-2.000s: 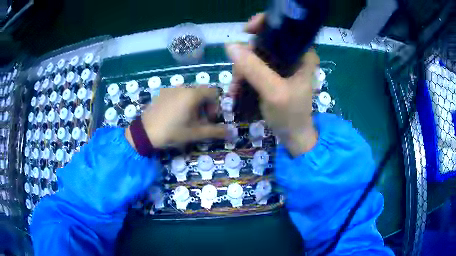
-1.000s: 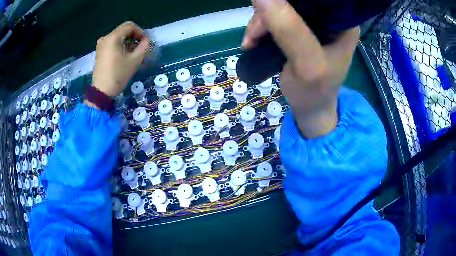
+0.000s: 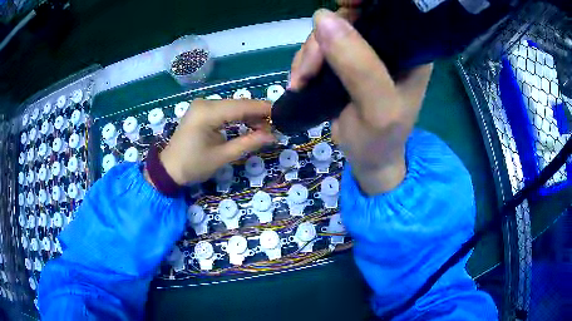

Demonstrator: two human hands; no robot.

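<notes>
My right hand (image 3: 376,106) is wrapped around the thick black electric screwdriver (image 3: 313,111), whose dark tip points left, over the upper rows of motor units. My left hand (image 3: 210,138) is beside the tip, thumb and fingertips almost together at it; a screw between them cannot be made out. White-capped motor units (image 3: 261,205) stand in rows in a clear blister tray (image 3: 207,281), with yellow, red and purple lead wires (image 3: 276,224) running between the rows. Both hands hide part of the upper rows.
A translucent screw cup (image 3: 190,61) stands at the pale metal rail (image 3: 251,42) behind the tray. A second tray of motor units (image 3: 53,166) lies at the left. A wire mesh rack (image 3: 517,125) with blue and white things behind it is at right. The black screwdriver cable (image 3: 464,247) hangs over my right sleeve.
My left hand has left the screw cup area and come back right and down to the screwdriver's tip. The cup shows again. The whole view has shifted slightly. The right hand keeps holding the screwdriver.
</notes>
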